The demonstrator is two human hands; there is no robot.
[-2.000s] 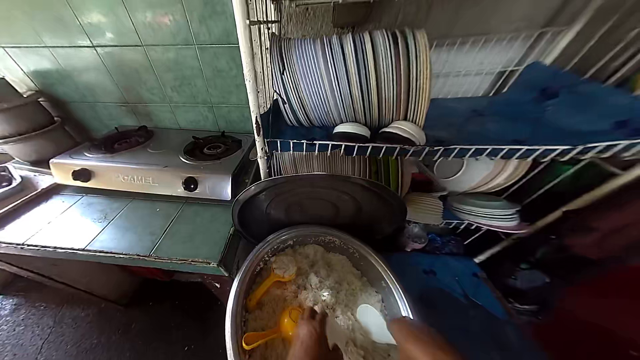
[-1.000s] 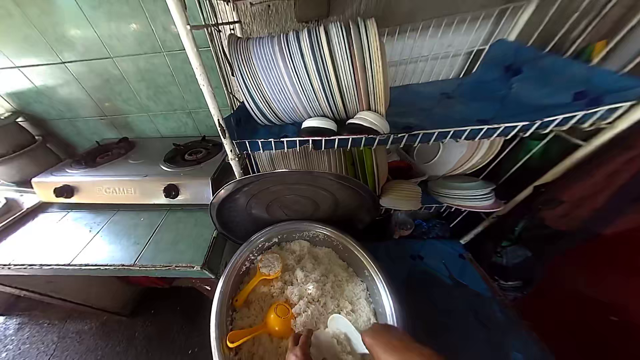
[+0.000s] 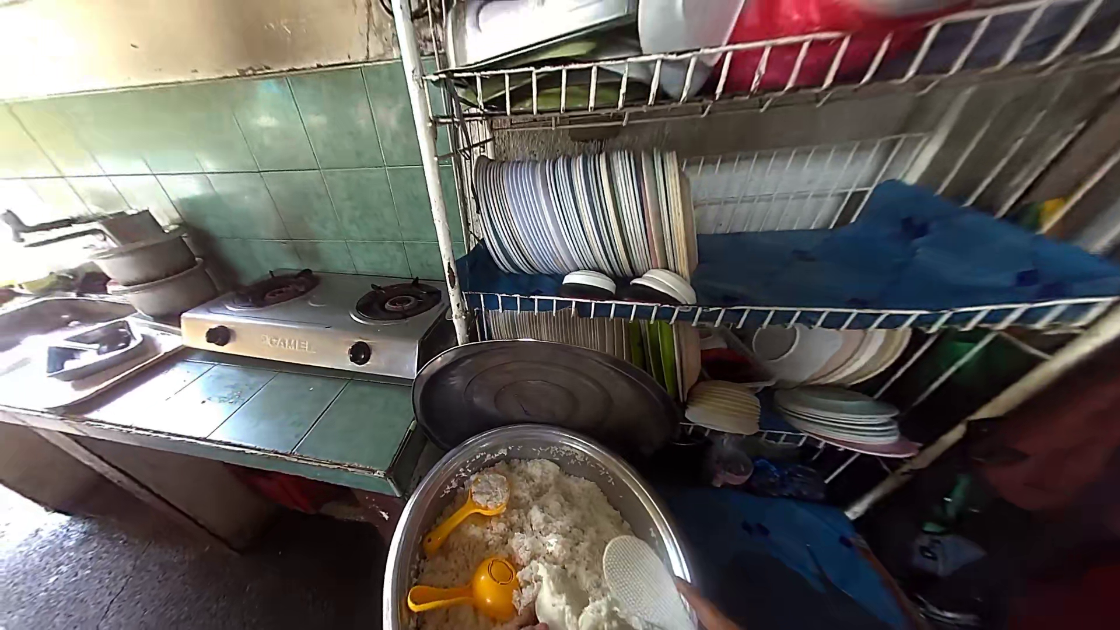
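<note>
A large metal pot [image 3: 407, 542] holds cooked white rice [image 3: 560, 507]. My right hand [image 3: 700, 606], cut by the bottom edge, grips a white rice paddle [image 3: 639, 577] whose dimpled blade lies on the rice at the pot's right side. Only a fingertip of my left hand [image 3: 535, 626] shows at the bottom edge, by the rice; whether it holds anything is hidden. One yellow plastic scoop [image 3: 468, 512] with rice in its bowl lies at the left, and a second yellow scoop [image 3: 477, 591] rests bowl-up below it.
Behind the pot leans a dark round metal lid [image 3: 542, 394]. A white wire rack [image 3: 787, 317] carries upright plates [image 3: 586, 214] and stacked dishes [image 3: 836, 416]. Left are a two-burner gas stove [image 3: 297, 324], a green tiled counter [image 3: 280, 411] and stacked pots [image 3: 157, 276] beside a sink.
The view has tilted upward, showing a higher rack shelf. My left hand, visible over the rice earlier, is now almost wholly out of frame. The paddle stays in my right hand.
</note>
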